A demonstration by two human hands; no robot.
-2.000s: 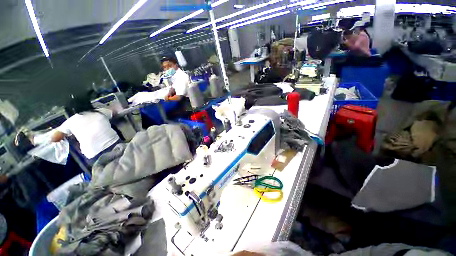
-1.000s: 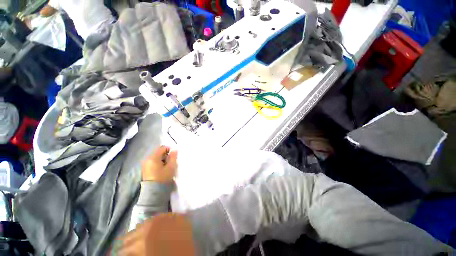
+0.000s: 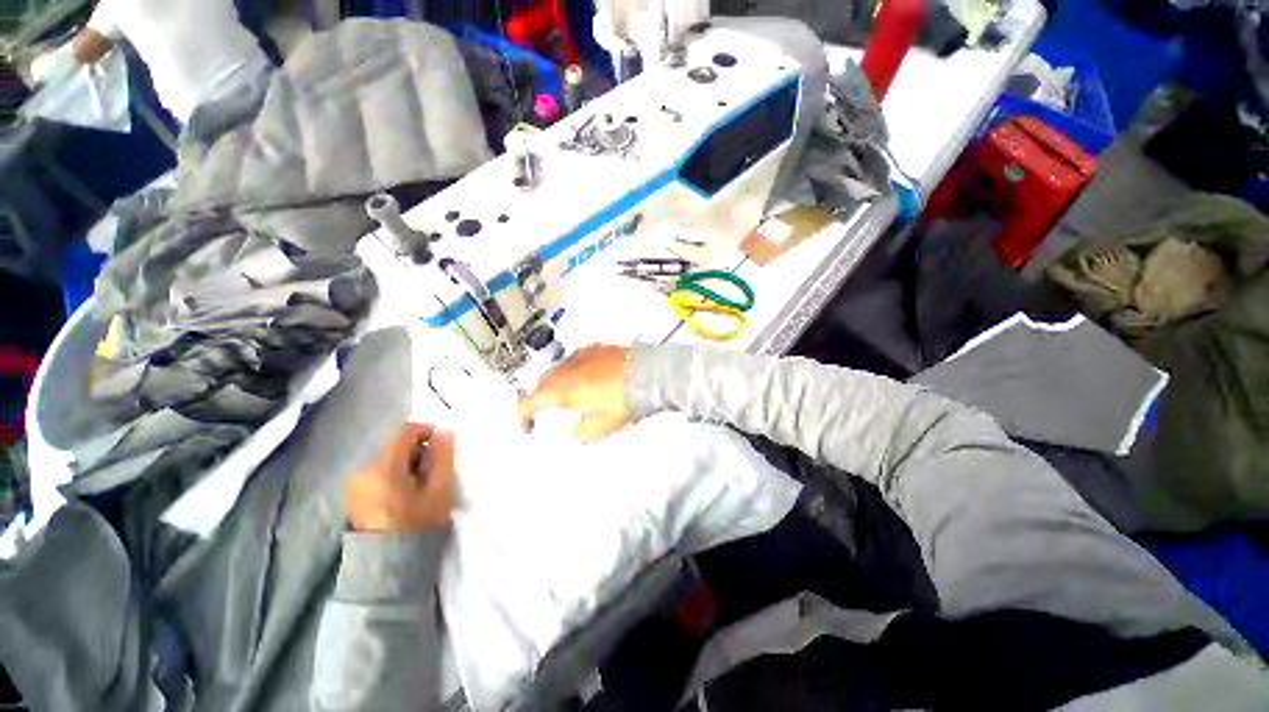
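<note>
A white cut piece [image 3: 599, 515] lies over the front of the table and hangs down over the edge. My left hand [image 3: 401, 480] is at its left edge with the fingers curled on it. My right hand [image 3: 582, 392] holds its upper part just in front of the presser foot area [image 3: 512, 348] of the sewing machine [image 3: 612, 181]. The fingertips of both hands are partly hidden. Grey fabric [image 3: 292, 487] lies left of my left hand.
Scissors [image 3: 713, 306] and small dark snips [image 3: 654, 267] lie right of the needle area. A grey heap [image 3: 223, 320] and a quilted panel [image 3: 334, 118] are at the left. A white-edged grey panel [image 3: 1051, 376] and red stool [image 3: 1013, 188] are at the right.
The view has tilted down since the first frame. My right hand has moved from the lower left up to the white piece near the needle. My left hand stays at its left edge.
</note>
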